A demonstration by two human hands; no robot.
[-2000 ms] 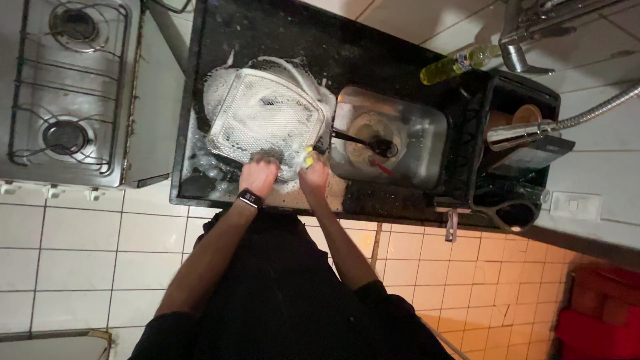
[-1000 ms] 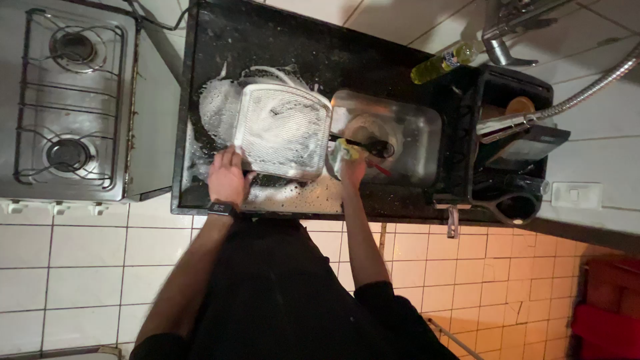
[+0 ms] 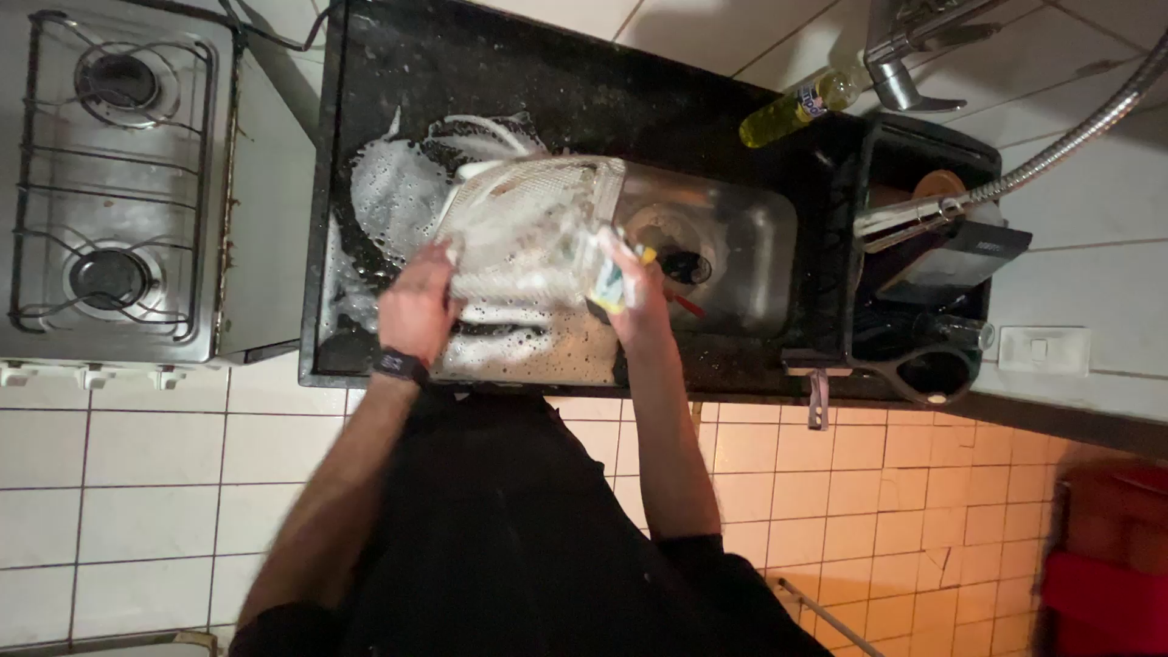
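A light, mesh-textured rectangular tray or basket [image 3: 525, 228], wet with suds, is tilted above the black counter at the sink's left edge. My left hand [image 3: 418, 306], with a dark watch on its wrist, grips the tray's near left edge. In my right hand [image 3: 637, 283] is a soapy yellow sponge [image 3: 610, 285], at the tray's right side. White foam [image 3: 397, 187] lies on the counter left of the tray. A bowl [image 3: 686, 233] with a black utensil stands in the steel sink [image 3: 766, 265], with a red handle [image 3: 686, 304] beside it.
A gas stove [image 3: 119, 182] stands at the left. Behind the sink lies a bottle of yellow-green liquid [image 3: 798, 109], near the faucet [image 3: 899, 87]. A black dish rack [image 3: 931, 137] holds dishes and a glass at the right, beneath a metal hose [image 3: 1077, 137].
The tray lay flatter a second ago and is now tilted up. My right hand has moved from over the sink's bowl to the tray's right side with the sponge.
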